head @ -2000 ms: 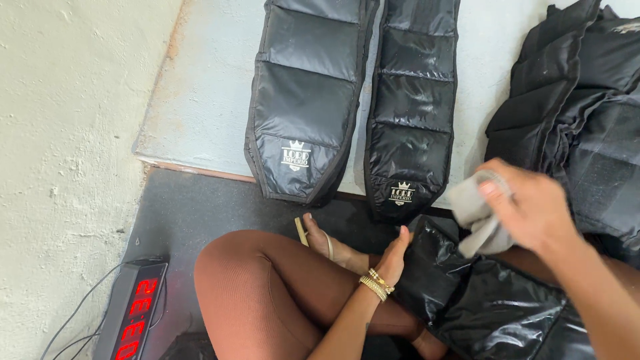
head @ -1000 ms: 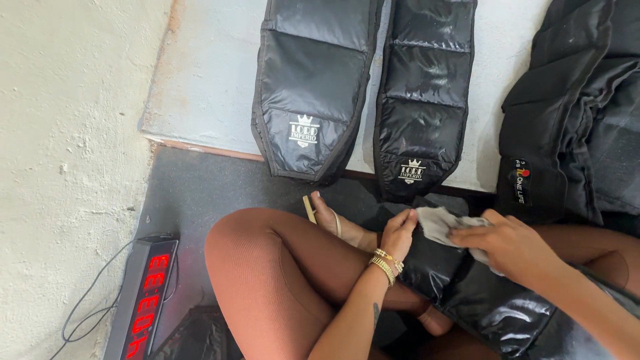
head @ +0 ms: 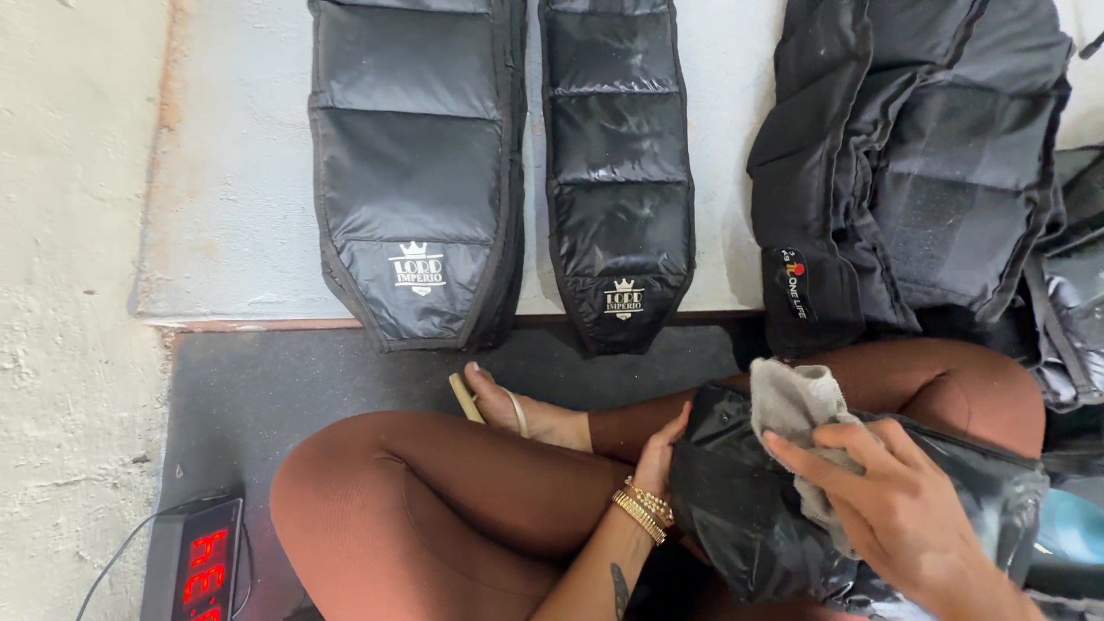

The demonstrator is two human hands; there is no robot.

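Note:
Across my lap lies a shiny black padded weight [head: 742, 509] with a wet-looking surface. My left hand [head: 660, 453] grips its left end; most of the fingers are hidden behind it. In my right hand [head: 888, 492] is a crumpled grey cloth [head: 798, 405], held above or against the weight's upper side; whether it touches cannot be told. Beyond my legs, a wide black padded weight [head: 410, 172] and a narrower one [head: 617, 155] lie side by side on a pale slab, both with a crown logo at the tapered end.
Dark fabric weights [head: 957, 172] are heaped on the pale slab [head: 233, 216] at the right. A red-digit display [head: 203, 565] with a cable stands at the lower left, near the rough wall [head: 69, 259]. My sandalled foot [head: 517, 414] rests on the dark floor [head: 302, 371].
My right hand with the cloth came down to the weight, then shifted along it. The near end of the weight is now raised more beside my left hand.

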